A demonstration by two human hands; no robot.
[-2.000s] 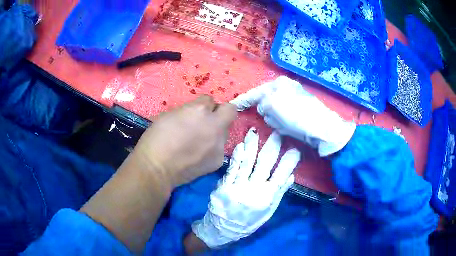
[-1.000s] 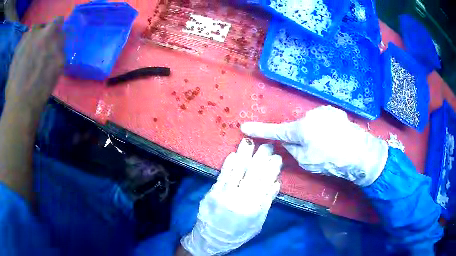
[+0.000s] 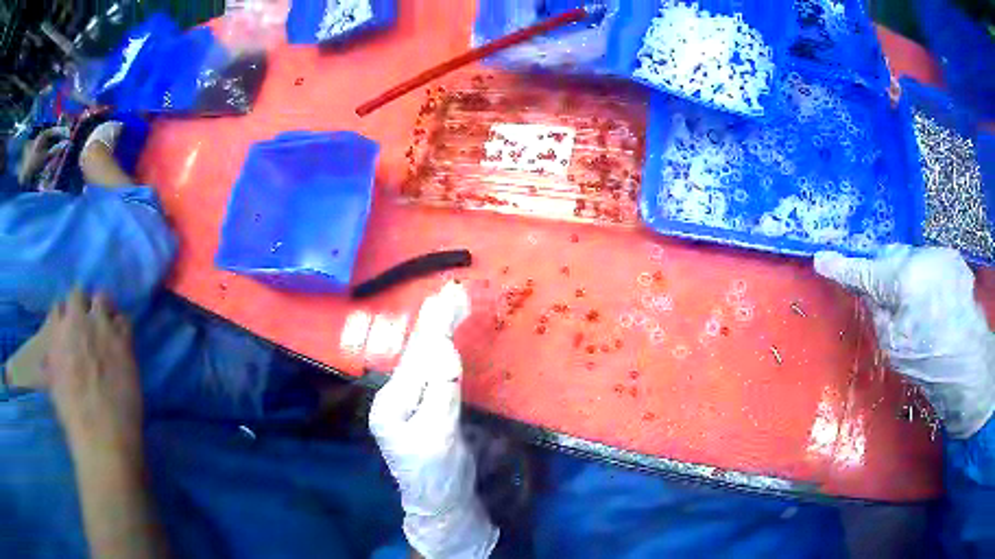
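Small red rings [image 3: 584,317] lie scattered on the red bench top in the middle. Clear rings [image 3: 655,306] lie just right of them, and a few metal pins [image 3: 777,354] lie further right. My left hand [image 3: 423,404], in a white glove, is over the bench's front edge near the black strip [image 3: 415,268]; whether its fingers hold a small part cannot be told. My right hand [image 3: 927,328], in a white glove, is at the right below the wide blue tray [image 3: 780,247]; its fingertips are blurred and a small part in them cannot be made out.
An empty-looking blue bin [image 3: 292,213] stands at left. A clear flat tray with a white label [image 3: 529,204] lies behind. A red rod [image 3: 469,61] lies behind it. A bin of white parts [image 3: 707,60] and a bin of pins [image 3: 952,186] stand at right. Another person's bare hand [image 3: 93,360] is at left.
The view has shifted left and back. My hands have moved apart, left hand leftward and right hand rightward. The other person's bare hand has withdrawn from the bench to the far left.
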